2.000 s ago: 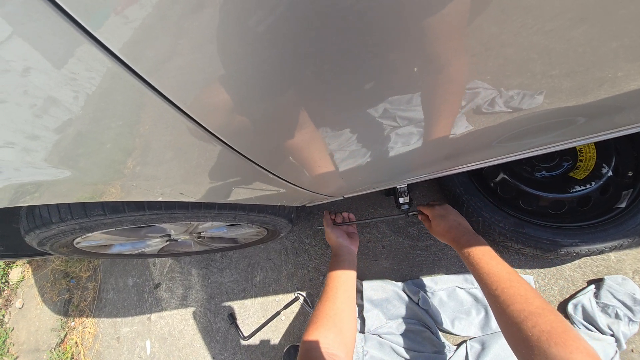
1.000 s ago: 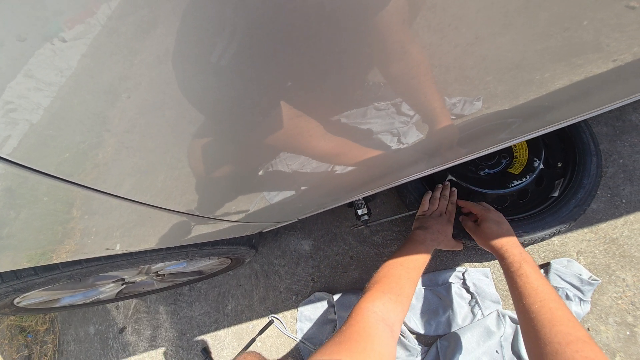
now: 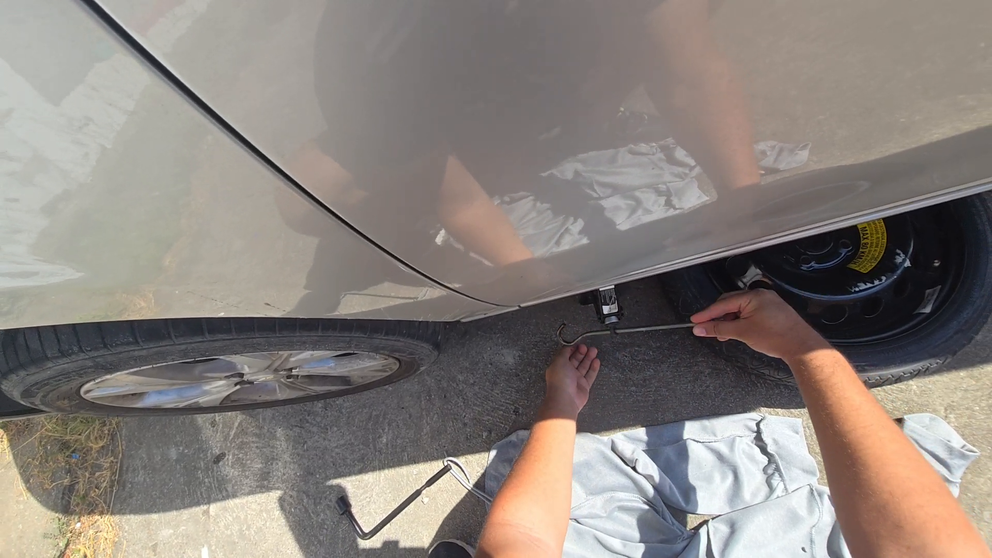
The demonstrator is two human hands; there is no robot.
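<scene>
A thin metal jack handle rod [image 3: 649, 328] with a hooked left end lies level beside the car jack [image 3: 607, 304] under the sill of the car [image 3: 542, 155]. My right hand [image 3: 752, 322] grips the rod's right end between thumb and fingers, in front of the spare wheel [image 3: 833, 287], which lies on its side partly beneath the car and bears a yellow label. My left hand [image 3: 572, 380] is just below the hooked end, palm up with fingers loosely curled; whether it touches the rod I cannot tell.
The car's alloy wheel [image 3: 240, 380] stands at the left. A grey cloth garment [image 3: 697, 465] is spread on the concrete below my arms. An L-shaped lug wrench [image 3: 395, 508] lies left of it, near a cord loop. Dry grass [image 3: 89, 480] grows at the lower left.
My left hand has left the spare wheel's edge and moved left to the rod's hooked end. My right hand now holds the rod's other end. The view has shifted.
</scene>
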